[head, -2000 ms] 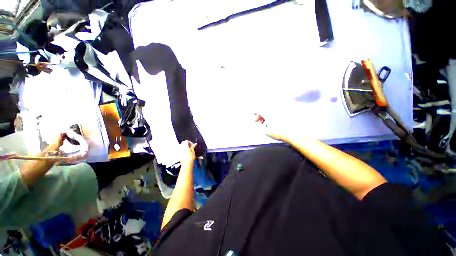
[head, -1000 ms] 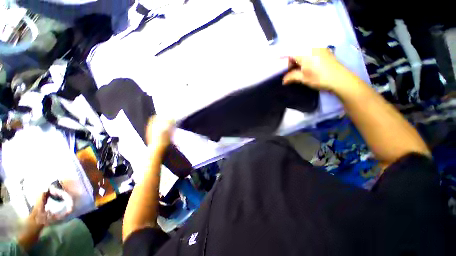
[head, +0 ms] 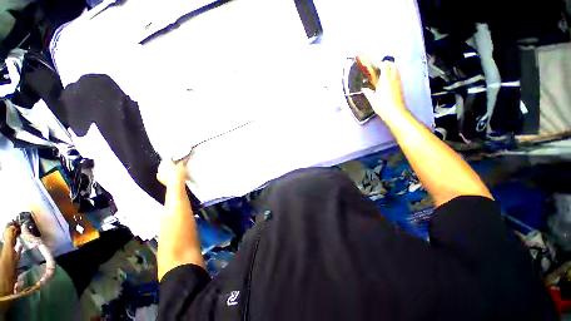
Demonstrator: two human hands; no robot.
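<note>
The steam iron [head: 360, 94] rests on the white-covered table at the right, its pointed soleplate outline showing. My right hand [head: 385, 91] is closed around its orange-brown handle. My left hand [head: 172, 170] is at the table's front left, beside the right edge of a broad black panel [head: 106, 103]. A thin dark line, perhaps the edge of a white piece, runs right from my left fingers. Whether they pinch cloth is unclear. A white panel [head: 103, 160] lies along the black one and hangs over the table's edge.
Two narrow black strips [head: 308, 20] lie at the table's [head: 269, 69] far side. At the left are heaped black-and-white pieces, an orange-brown board [head: 70, 207], and another person's hand [head: 10, 241] near a pale pink hose [head: 47, 257]. More cloth hangs at the right.
The black piece stretched between my hands one second ago no longer shows between them. My right hand has moved onto the iron. My left hand remains near the black panel; the view has shifted.
</note>
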